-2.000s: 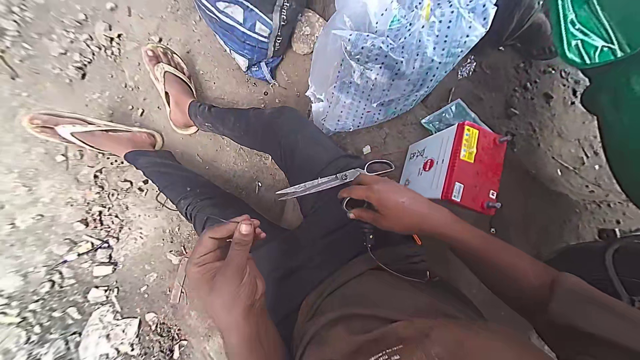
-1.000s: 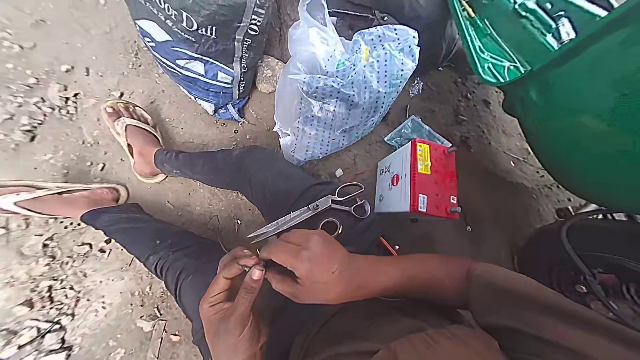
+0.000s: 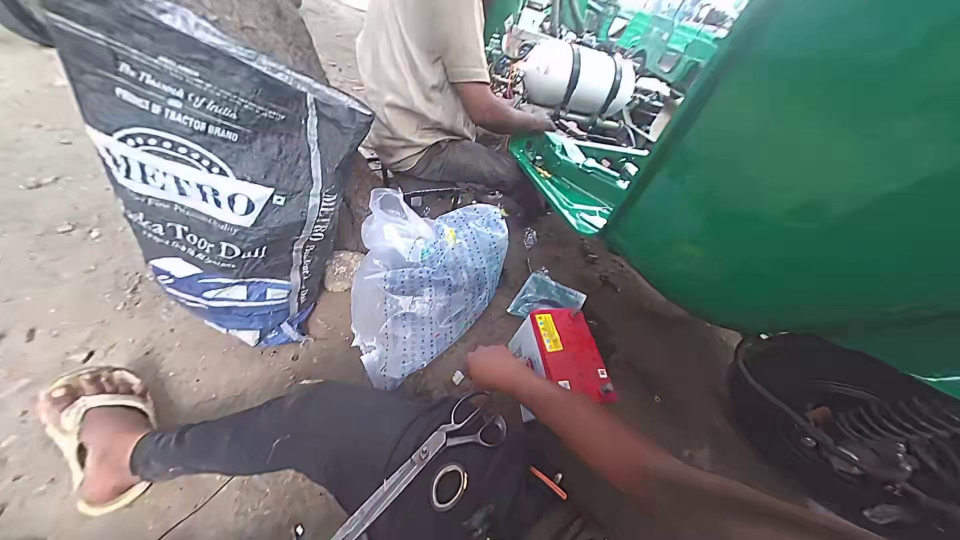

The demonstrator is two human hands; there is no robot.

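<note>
My right hand [image 3: 495, 369], partly blurred, reaches over the ground beside the red and white battery [image 3: 574, 352], near the lower edge of the clear plastic bag [image 3: 435, 285]; its fingers are too unclear to tell what they hold. Metal scissors [image 3: 424, 453] lie on my dark trousers, handles toward that hand. Beside the scissors lies a round ring [image 3: 448, 486], and to its right an orange stick-like thing [image 3: 549, 482]. A teal packet [image 3: 546, 294] touches the far side of the battery. My left hand is out of view.
A dark printed sack [image 3: 217, 165] stands at the left by a stone [image 3: 343, 271]. Another person [image 3: 427, 82] sits at an open green vehicle compartment holding a strapped white cylinder [image 3: 574, 75]. A green vehicle panel [image 3: 795, 172] and a wheel [image 3: 847, 427] fill the right.
My right hand has left my left hand and the scissors' blades and moved out toward the battery. The view has swung up and right; my left hand has gone out of it.
</note>
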